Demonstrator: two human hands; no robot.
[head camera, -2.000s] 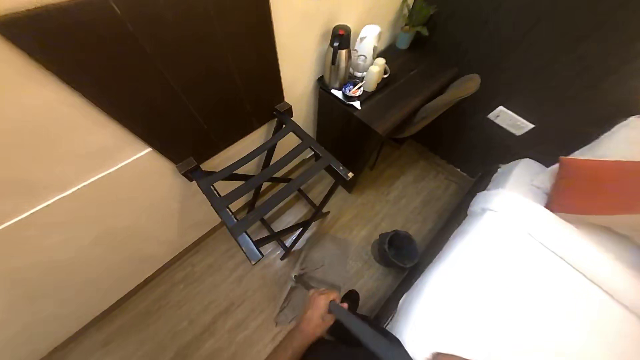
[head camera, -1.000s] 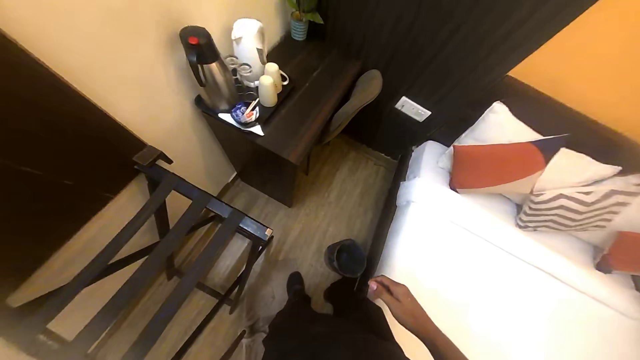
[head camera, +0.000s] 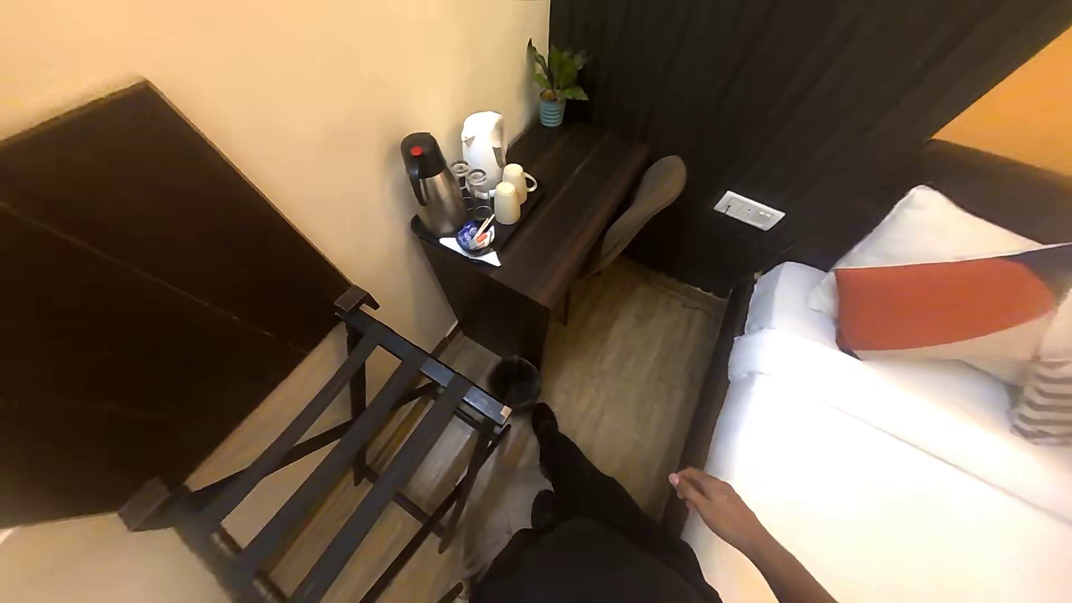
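My right hand (head camera: 712, 502) hangs over the near edge of the white-covered bed (head camera: 821, 486), with its fingers loosely curled and nothing seen in them. My left hand is out of view. A dark waste bin (head camera: 514, 383) stands on the floor against the end of the desk, just beyond my outstretched foot. Left of my legs is a dark folding luggage rack (head camera: 402, 402) with straps across it. On the dark wooden desk (head camera: 578, 226), a tray holds a steel vacuum flask (head camera: 437, 188), a white electric kettle (head camera: 484, 149), glasses and two pale mugs (head camera: 507, 203).
A grey chair (head camera: 649, 201) is tucked at the desk's side. The desk's far end bears a potted plant (head camera: 554, 84). An orange and white cushion (head camera: 946, 306) lies on the bed. A white socket plate (head camera: 749, 210) is on the dark wall panel.
The waste bin stood beside the bed and is now against the desk's end, by my foot. Two seconds ago a hand held a dark strap or handle; that is out of view now.
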